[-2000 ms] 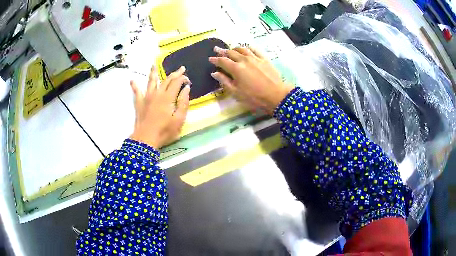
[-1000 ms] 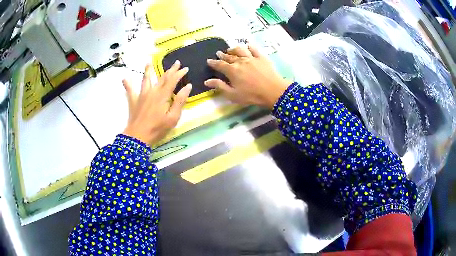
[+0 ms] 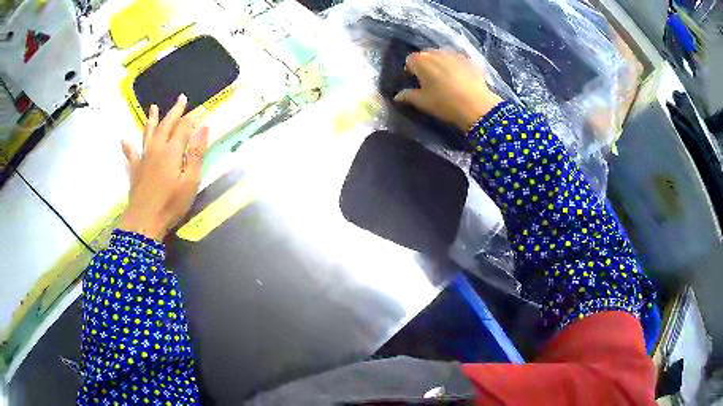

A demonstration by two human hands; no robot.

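Note:
A dark fabric panel (image 3: 187, 71) lies in the opening of the yellow sewing template (image 3: 220, 101) at the upper left. My left hand (image 3: 165, 162) rests at the template's front edge, fingers spread, fingertips at the panel's lower edge. My right hand (image 3: 445, 86) is over dark material at the clear plastic bag (image 3: 523, 67), thumb and fingers apart; whether it touches the material is unclear. Another dark panel (image 3: 406, 190) lies flat on the metal table, below my right hand.
The sewing machine head (image 3: 43, 59) is at the upper left, with a thin black cable below it. A yellow strip (image 3: 214, 212) is on the metal table (image 3: 293, 317). A blue bin (image 3: 485, 317) is below right. A yellow flap (image 3: 143, 22) stands behind the template.
The view has turned right. My right hand has left the panel in the template and moved to the plastic bag. My left hand has shifted to the template's front edge. The loose panel now shows.

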